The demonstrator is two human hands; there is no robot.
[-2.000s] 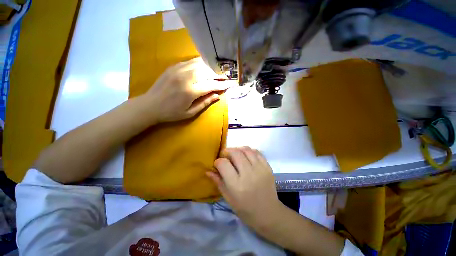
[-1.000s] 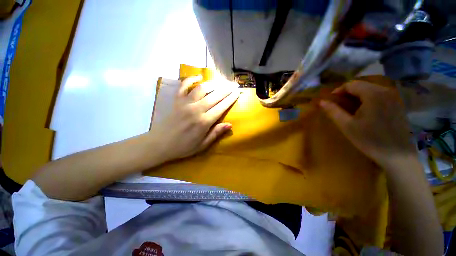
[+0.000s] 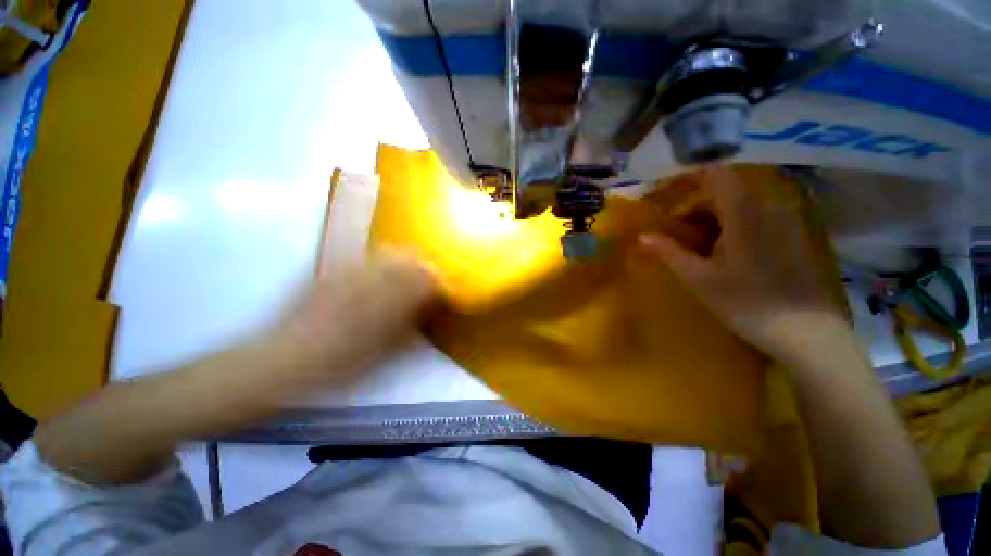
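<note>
The mustard fabric panel (image 3: 587, 348) lies across the table under the white JACK sewing machine (image 3: 641, 98), its front edge over the table edge. A beige-white interfacing patch (image 3: 350, 223) shows at its left end. My left hand (image 3: 364, 310) is blurred at the panel's left part and seems to pinch its near edge. My right hand (image 3: 750, 261) is on the panel right of the needle, thumb and fingers curled on raised fabric. The presser foot area (image 3: 494, 190) is in bright lamp glow; the needle cannot be made out.
Long mustard panels (image 3: 82, 206) lie at the far left. Scissors with green and yellow loops (image 3: 926, 320) lie at the right. A grey tape rule (image 3: 435, 421) runs along the front edge. More mustard fabric (image 3: 956, 429) is heaped at the lower right.
The panel has gone from upright left of the needle to spread across under the machine head. In the last second my left hand moved back from the needle toward me; my right hand shifted slightly left.
</note>
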